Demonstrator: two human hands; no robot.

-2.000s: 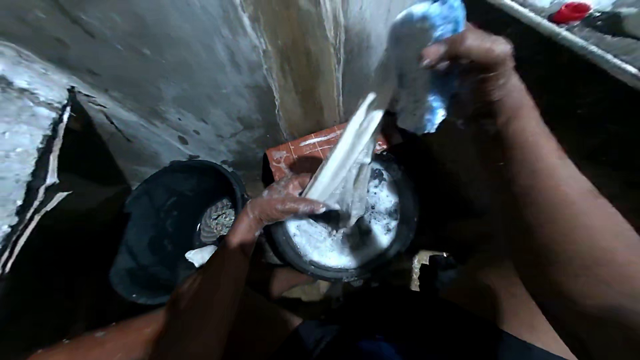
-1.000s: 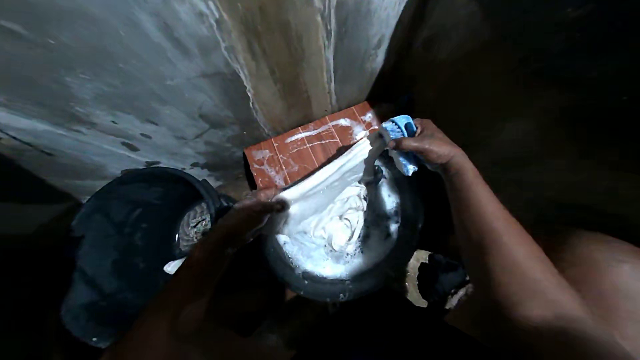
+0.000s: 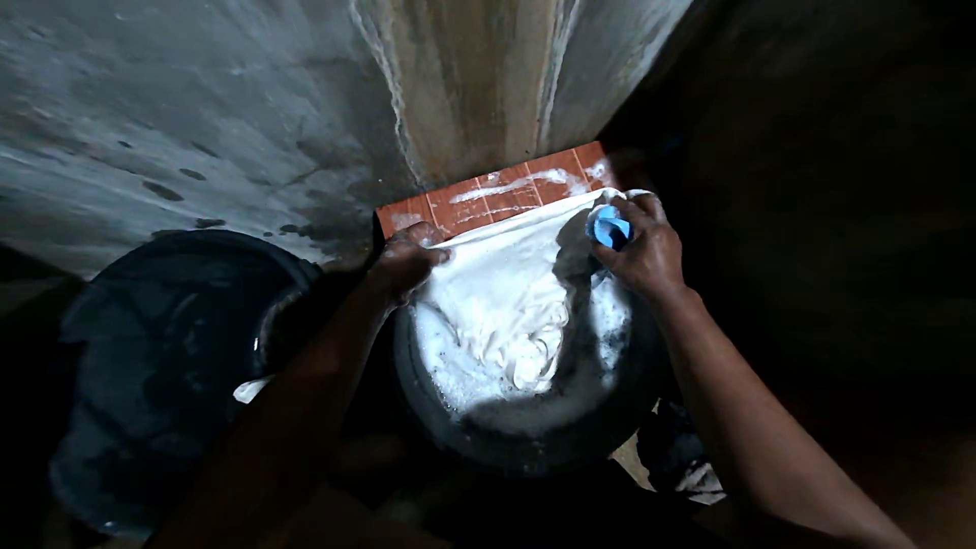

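A wet white cloth (image 3: 499, 267) is stretched between my two hands, its upper edge lying along a reddish-brown board (image 3: 496, 194) marked with pale lines and foam. My left hand (image 3: 408, 263) grips the cloth's left corner. At the right, my right hand (image 3: 648, 248) holds the other corner together with a blue object (image 3: 611, 227), perhaps a brush, mostly hidden by the fingers. The lower part of the cloth hangs bunched into a dark round tub (image 3: 534, 450) of suds (image 3: 457, 374).
A large dark bucket (image 3: 160, 381) stands at the left, with a small white item (image 3: 250, 390) near its right side. Behind the board rises a stained concrete wall (image 3: 229, 99). Dark crumpled cloth (image 3: 679, 450) lies right of the tub.
Two seconds ago my right hand was raised with the blue object at the upper right; it has come down beside the board. The cloth, bunched and lifted before, is now spread wide.
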